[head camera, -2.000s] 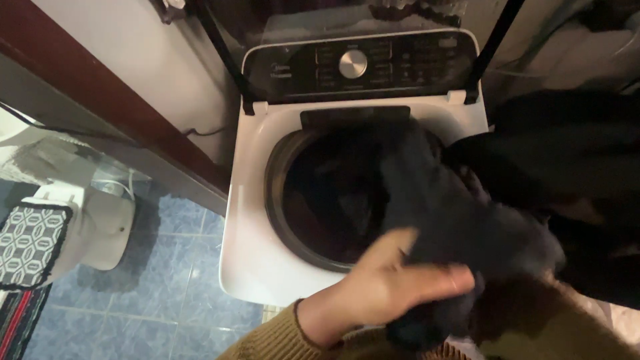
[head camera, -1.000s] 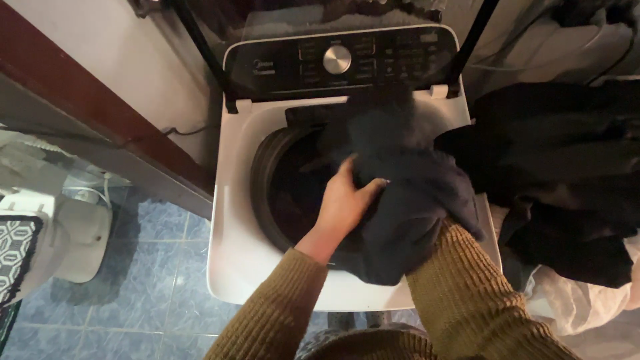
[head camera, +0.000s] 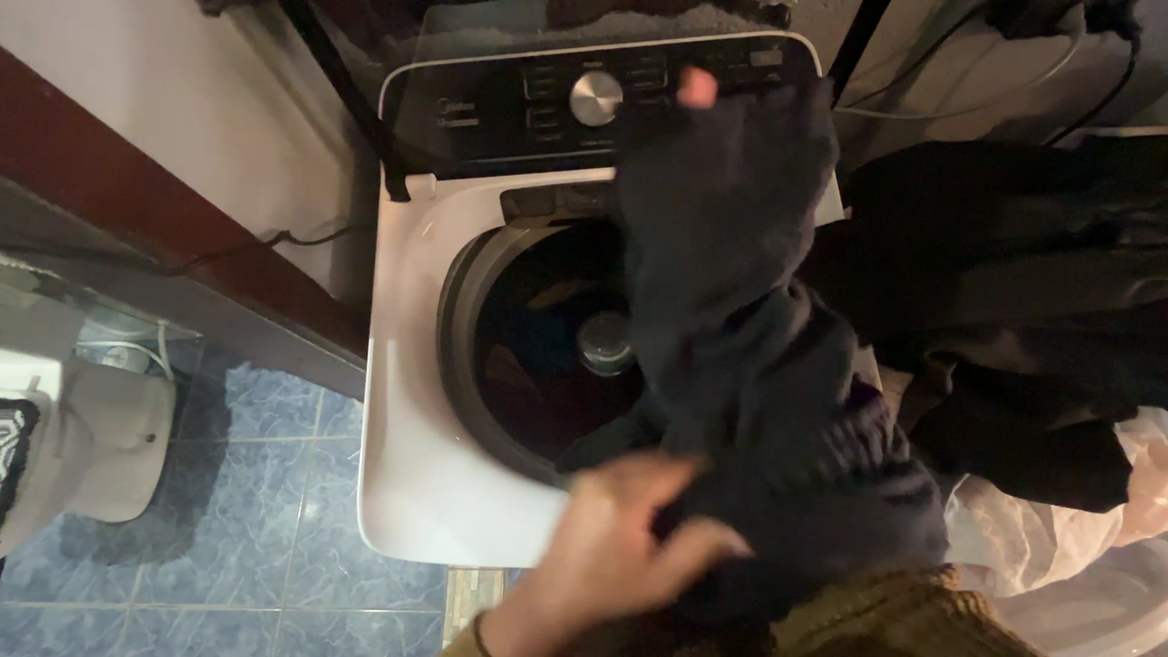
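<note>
A dark garment (head camera: 730, 301) with a gathered, ribbed part hangs over the right side of an open top-loading washing machine (head camera: 411, 493). My right forearm, in a brown knitted sleeve, goes into the cloth from below. Only a fingertip of my right hand (head camera: 698, 87) shows, at the garment's upper edge before the control panel; the rest is hidden. My left hand (head camera: 620, 538), blurred, is at the garment's lower left side, thumb and fingers apart against the cloth. Dark contents lie in the drum (head camera: 547, 365) around its central post.
Black clothes (head camera: 1004, 265) are heaped to the right of the machine, above pale translucent material (head camera: 1031, 538) and a whitish tub rim (head camera: 1095, 602). A dark red frame (head camera: 182, 192) runs along the left. Beyond it stands a toilet (head camera: 119, 438) on blue floor tiles (head camera: 246, 511).
The garment, bunched over the drum a second ago, now stretches up across the control panel, with a right fingertip showing at its top. My left hand has moved from over the drum to nearer the machine's front edge.
</note>
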